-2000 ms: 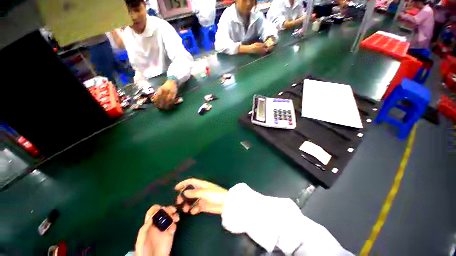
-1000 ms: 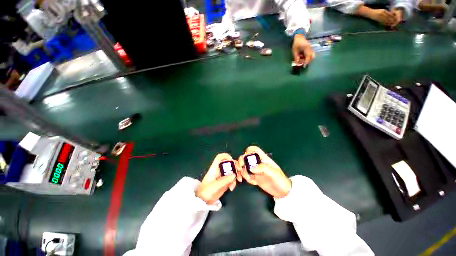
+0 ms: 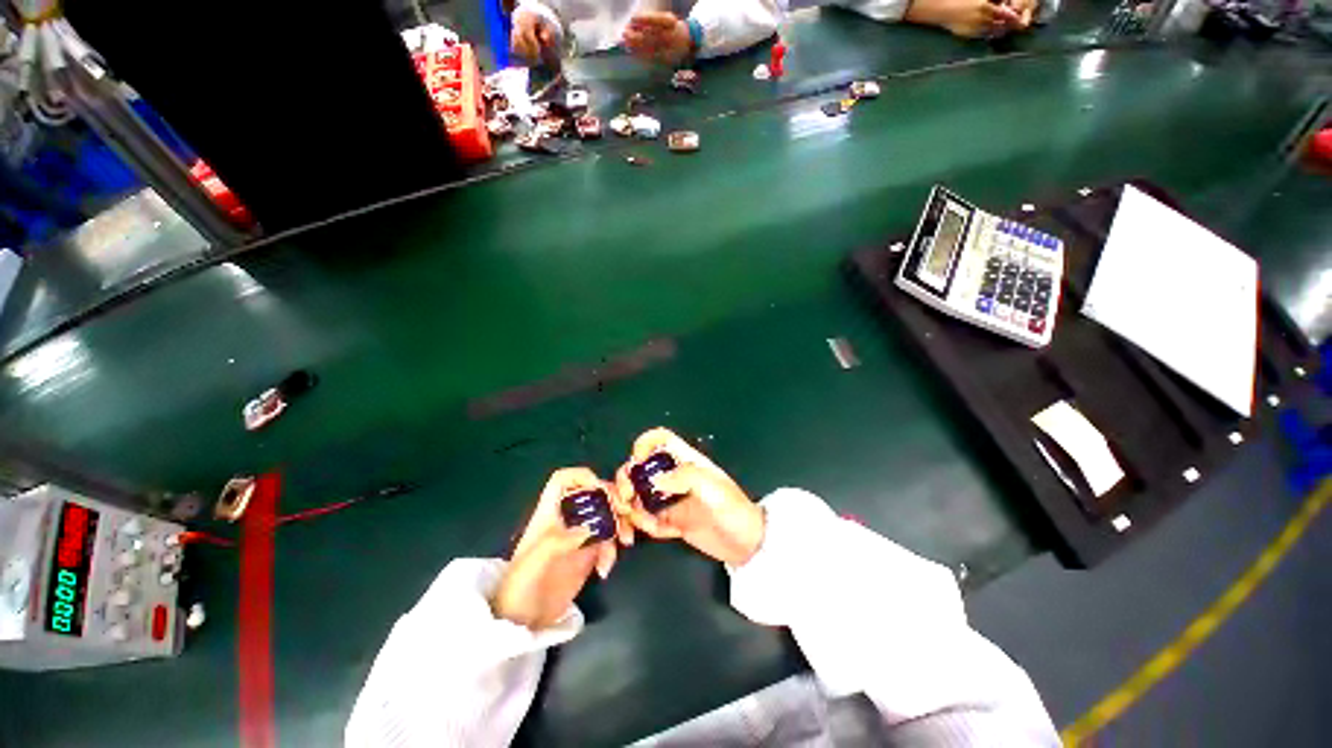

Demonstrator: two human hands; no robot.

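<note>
My left hand (image 3: 549,552) holds a small dark rounded-square watch unit (image 3: 589,514) with pale marks lit on its screen. My right hand (image 3: 698,504) holds a second such unit (image 3: 653,481), its thumb over part of the screen. The hands are side by side, fingertips touching or nearly so, above the green bench near its front edge. Both screens face up. The fingers hide the undersides of the units.
A power supply (image 3: 117,577) with glowing digits stands left, beside red tape (image 3: 257,628). A black board (image 3: 1008,395) at right bears a calculator (image 3: 982,266) and white sheet (image 3: 1176,300). Across the bench are a red tray (image 3: 465,102), small units and other people's hands.
The view has swung about. The hands have come level, each with a unit, and the screens now show different marks from the white ones a second ago. The other person's hand has drawn back from mid-bench.
</note>
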